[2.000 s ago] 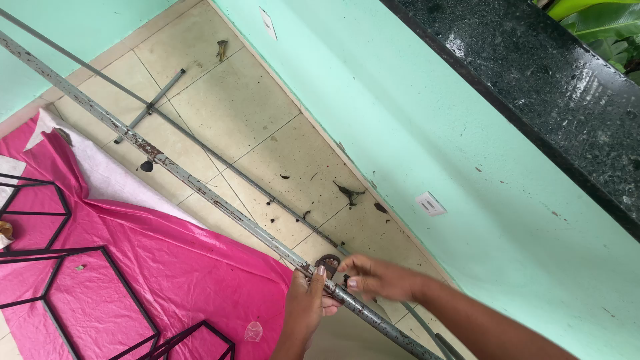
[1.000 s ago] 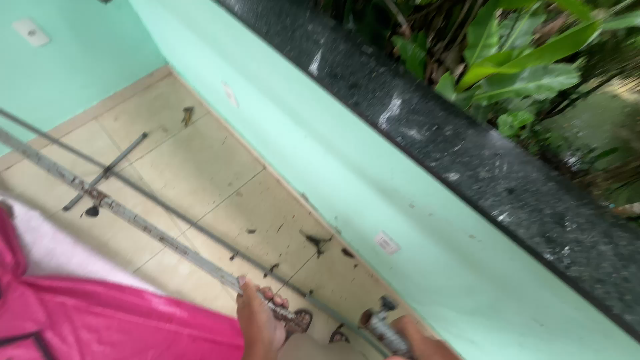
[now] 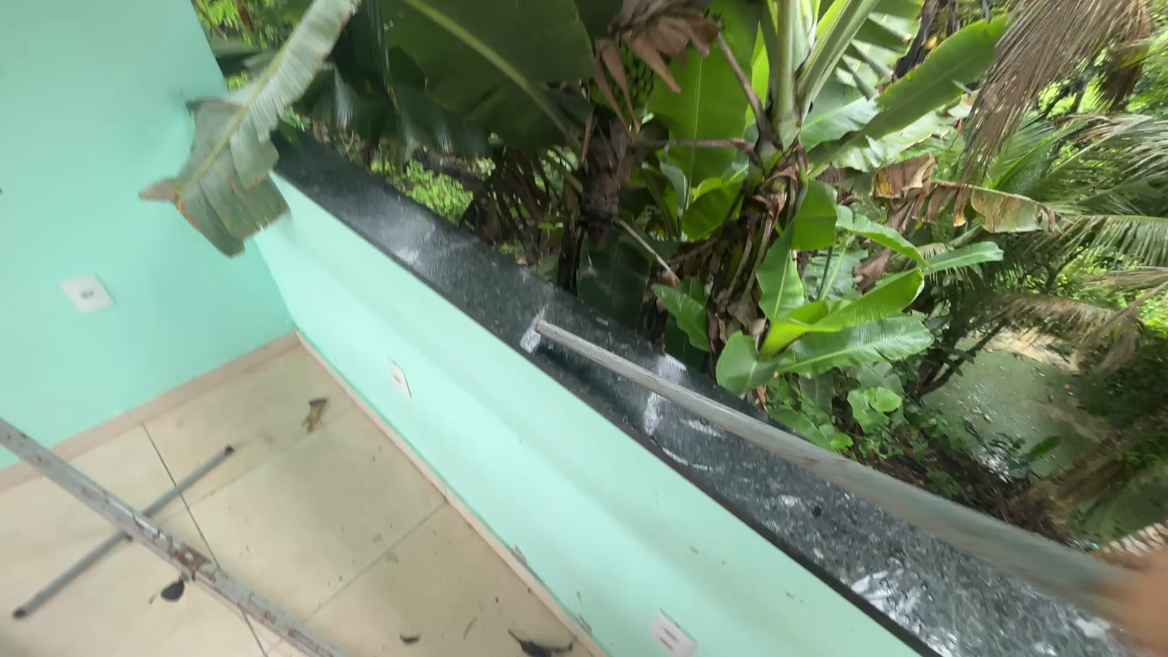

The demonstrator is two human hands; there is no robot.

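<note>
My right hand is blurred and cut off at the lower right edge, closed around the near end of a long grey metal tube. The tube slants up and left over the dark granite ledge, its far end above or against the ledge; contact cannot be told. My left hand is out of view. At the lower left a scratched metal pole runs diagonally, with a thinner crossbar at an angle near it above the floor.
The dark granite ledge tops a mint-green low wall with outlets. Banana plants grow beyond it, and one torn leaf hangs over the ledge. Dry leaf bits lie on the tiled floor.
The view has swung up and left, toward the ledge and plants. The grey tube now extends over the ledge from my right hand. My left hand, earlier on the scratched pole, has left the view.
</note>
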